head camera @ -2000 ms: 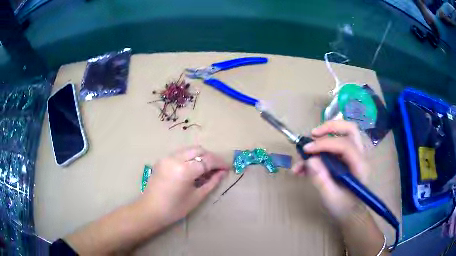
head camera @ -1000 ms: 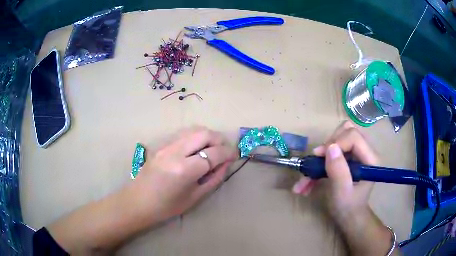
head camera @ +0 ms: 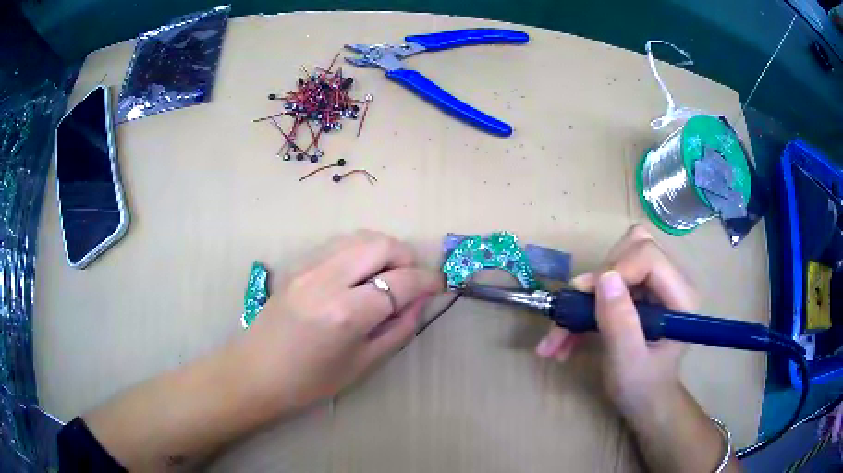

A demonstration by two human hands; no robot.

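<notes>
A green crescent-shaped circuit board lies on grey pads in front of me. My right hand grips the dark blue handle of a soldering iron; its metal tip is at the board's lower left end. My left hand is at that same end, fingertips pinched together close to the tip. A thin dark lead runs down-left from there beside my fingers. Whether my fingertips hold the lead or a part is hidden. Another green board lies partly behind my left hand.
Wired components lie in a pile beside open blue-handled cutters. A solder reel stands at right, near a blue bin. A phone and dark bag lie left; clear trays are at the far left edge.
Since two seconds ago, my right hand has brought the iron's tip from above the board down to its lower left end. Over the last second both hands have stayed nearly still.
</notes>
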